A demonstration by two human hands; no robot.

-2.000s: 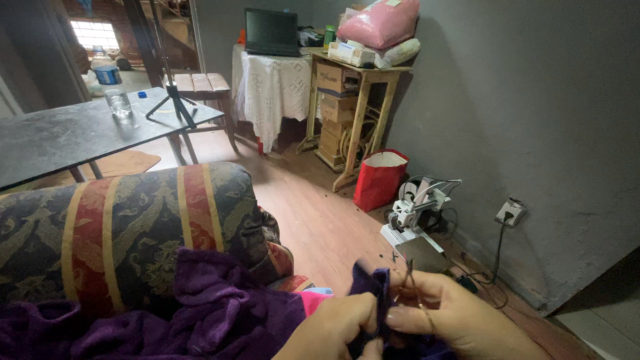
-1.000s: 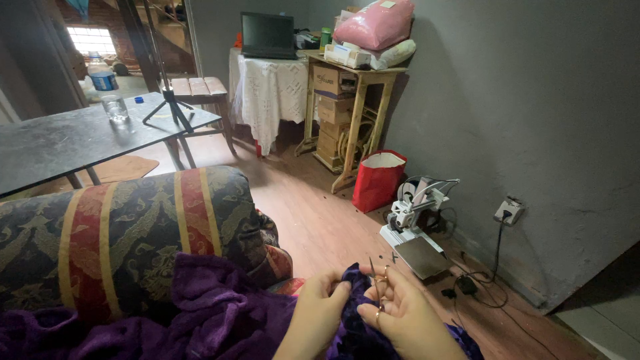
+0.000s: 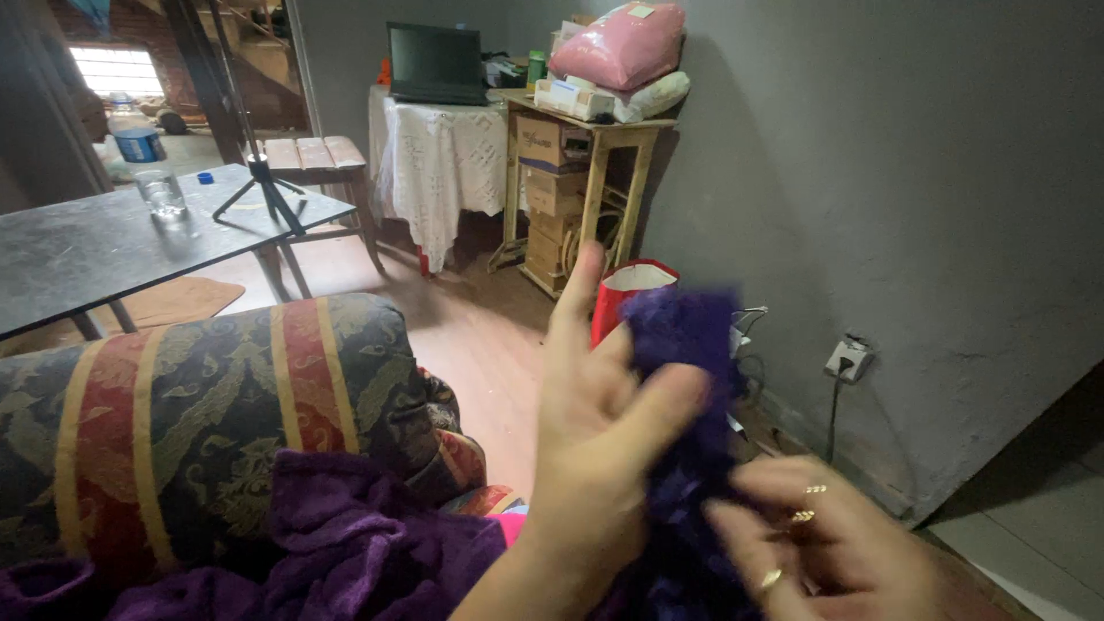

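Observation:
My left hand is raised at the centre, holding a strip of dark purple fabric between thumb and fingers, with the index finger pointing up. My right hand, with gold-coloured rings on its fingers, is at the lower right beside the fabric's right edge. It is blurred, and whether it pinches the fabric or holds a small tool cannot be told. More purple plush cloth lies bunched at the lower left, against the patterned sofa arm.
The striped sofa arm fills the left. Behind it stand a dark table with a plastic bottle and small tripod, a laptop, a wooden stand with boxes, a red bag and a wall outlet.
The hands, close together one second ago with a thin metal tool showing at the right fingers, are now farther apart. The left hand and the fabric are raised higher.

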